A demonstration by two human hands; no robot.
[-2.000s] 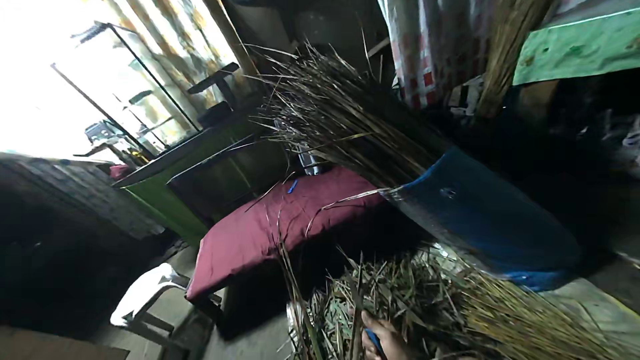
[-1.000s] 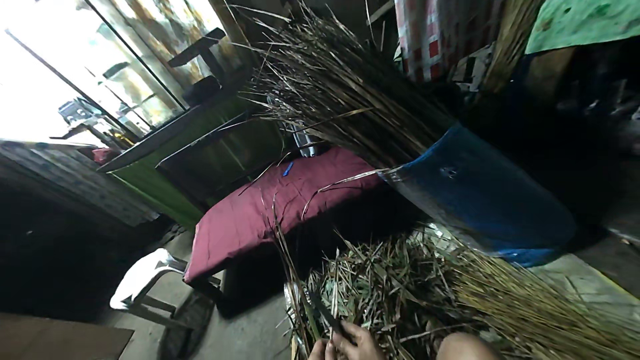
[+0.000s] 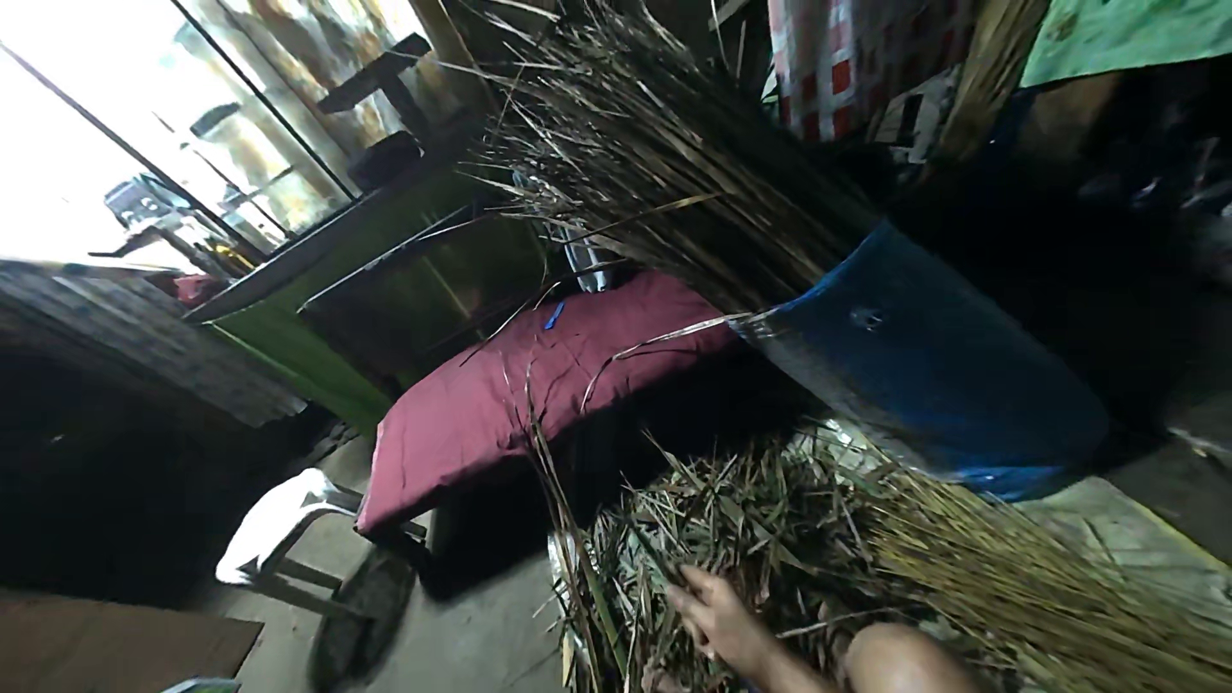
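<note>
My right hand (image 3: 717, 616) is low in the frame, over a heap of cut leaf strips (image 3: 741, 510). Its fingers are curled, and a dark, narrow blade-like tool (image 3: 656, 558) seems to extend from them; blur hides the details. Left of it, long thin stalks (image 3: 577, 568) rise from the bottom edge towards the bench. My left hand cannot be made out. A bundle of yellowish stripped stalks (image 3: 1011, 577) lies to the right. Beyond the heap, a blue plastic drum (image 3: 943, 366) leans over, filled with long dry brown stalks (image 3: 674, 144).
A bench with a maroon cover (image 3: 539, 375) stands ahead, with a small blue object (image 3: 554, 316) on it. A white plastic stool (image 3: 279, 529) is at the left. Behind are a green cabinet (image 3: 385, 289) and a bright window. My bare knee (image 3: 900, 659) shows at the bottom.
My right hand has moved away from the lower ends of the thin stalks, to the right. My left hand, beside it one second ago, has dropped out of sight.
</note>
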